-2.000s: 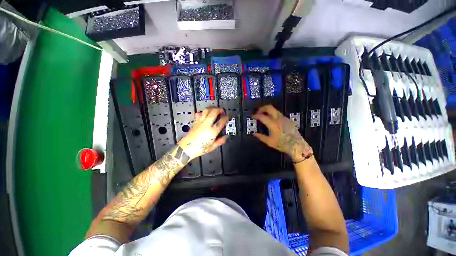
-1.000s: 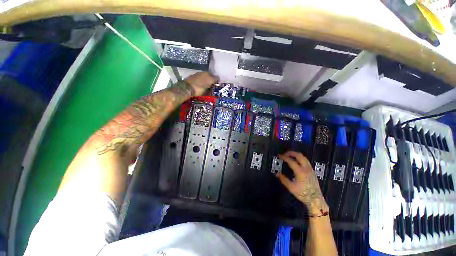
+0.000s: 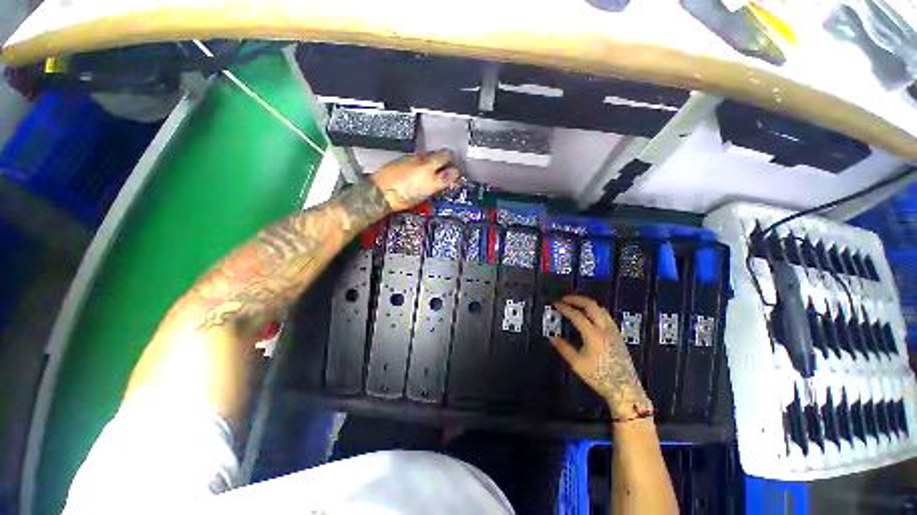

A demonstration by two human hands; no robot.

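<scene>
Several long black housings [image 3: 435,332] lie side by side on the dark bench. Small silver metal plates [image 3: 513,316] sit on the housings towards the right; the housings on the left show bare holes. My right hand [image 3: 600,352] rests over a housing, its fingertips at the edge of a silver plate [image 3: 551,321]. My left hand [image 3: 417,179] is stretched to the pile of loose metal brackets [image 3: 463,193] behind the bins, its fingers bent over the pile. Whether it holds a bracket cannot be seen.
Blue and red parts bins stand behind the housings. A white tray [image 3: 749,402] with black blade-shaped parts and an electric screwdriver [image 3: 794,317] is at the right. A green belt [image 3: 191,231] runs at the left. A shelf edge [image 3: 422,38] crosses the top. A blue crate [image 3: 573,483] is below.
My left hand has moved from over the housings to the bracket pile at the back, then slightly right along it. My right hand stays by the same plate. The camera view has shifted.
</scene>
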